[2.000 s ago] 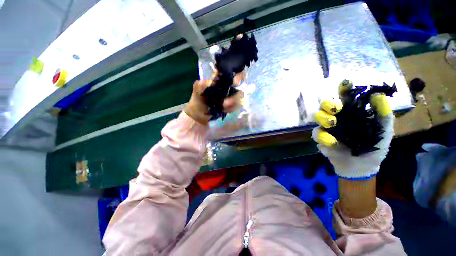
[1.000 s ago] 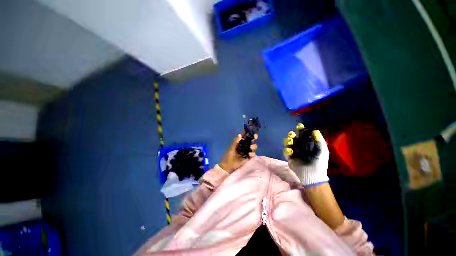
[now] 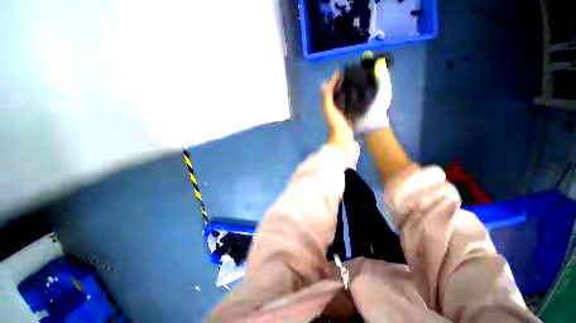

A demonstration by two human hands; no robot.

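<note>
My bare left hand [image 3: 336, 108] and my right hand [image 3: 380, 98], in a white knit glove with yellow fingertips, are close together at the upper middle. They hold a blurred clump of black parts [image 3: 355, 90] between them. The hands are just in front of a blue bin [image 3: 372, 45] on the floor, which holds black parts and white pieces. The clump is above the floor; its single parts cannot be told apart.
A large white surface [image 3: 139, 69] fills the upper left. A smaller blue bin [image 3: 216, 228] with black parts stands on the floor at lower left, beside black-and-yellow tape [image 3: 194, 183]. Blue bins [image 3: 63, 293] are at far lower left. A red object [image 3: 464, 180] and blue bin [image 3: 505, 221] are at right.
The view has moved from the metal-topped bench to the floor bins. My hands, apart before, have come together around the black clump and reach forward to the upper blue bin.
</note>
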